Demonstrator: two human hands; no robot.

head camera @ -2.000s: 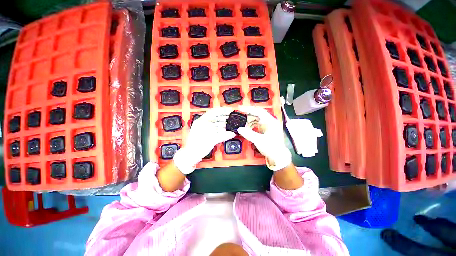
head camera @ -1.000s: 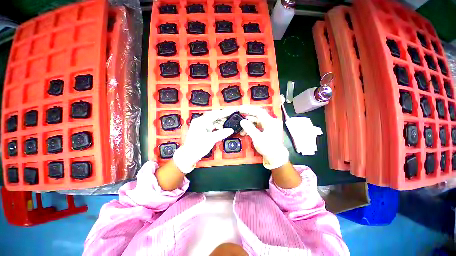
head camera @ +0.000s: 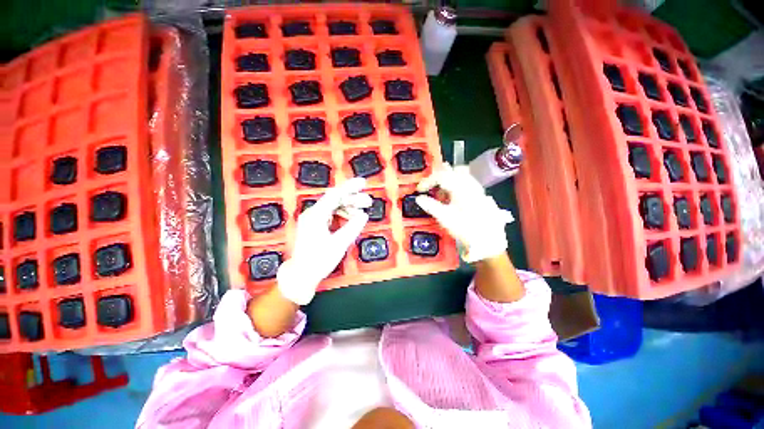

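An orange-red foam tray (head camera: 286,149) with rows of black camera-like modules lies in front of me. A module (head camera: 374,209) sits in the third pocket of the sixth row, between my hands. My left hand (head camera: 322,239), in a white glove, is over the tray's lower part, fingers apart, with no module visible in it. It covers part of the second column. My right hand (head camera: 467,214), also gloved, has its fingertips at the module (head camera: 414,204) in the right column of the same row. The fingers partly cover it; whether they grip it is unclear.
A partly filled tray (head camera: 50,109) on plastic film (head camera: 186,209) is at left. Stacked trays (head camera: 586,159) are at right. A dispenser bottle (head camera: 494,164) stands beyond my right hand, a second bottle (head camera: 438,40) at the tray's far corner. A cardboard box (head camera: 575,321) is at the lower right.
The module held between both hands is no longer held; one now lies in the pocket there. My hands have moved apart, the right one to the right column. The view has shifted.
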